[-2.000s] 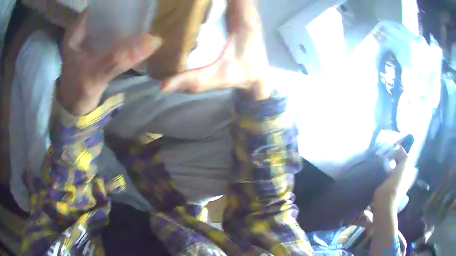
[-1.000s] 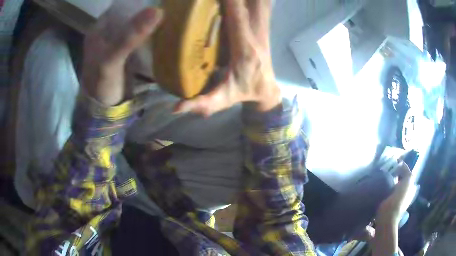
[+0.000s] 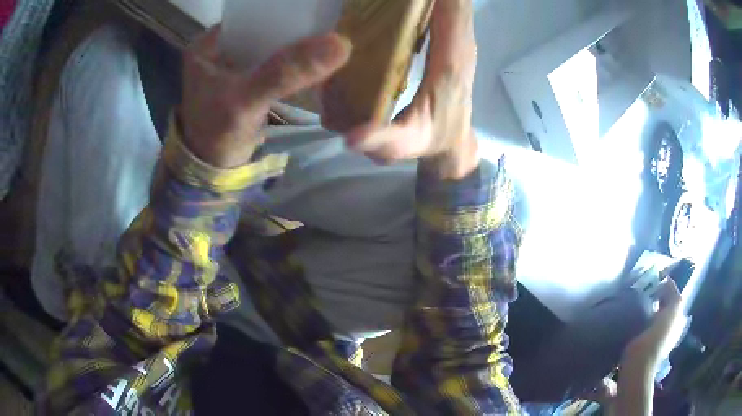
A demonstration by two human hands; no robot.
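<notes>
A round unit with a white shell (image 3: pixel 277 28) and a wood-look end cap (image 3: pixel 370 61) is at the top, cut off by the picture's edge. My left hand (image 3: pixel 248 93) holds the white shell, thumb across it. My right hand (image 3: pixel 439 97) is at the tan end, its thumb touching the cap's lower edge. The cap's flat face is turned away to the right and shows only as a narrow strip. Both hands are slightly blurred.
A low table with white sheeting (image 3: pixel 569 219) is at the right, overexposed. On it are white cartons (image 3: pixel 525 106) and dark round parts (image 3: pixel 665 158). Another person's hand (image 3: pixel 655 329) holds a dark flat thing at the lower right. My lap is below.
A second ago the unit's tan face with its slot and hole showed; now it is turned away and the white shell shows more. Hands and unit have shifted right in the picture.
</notes>
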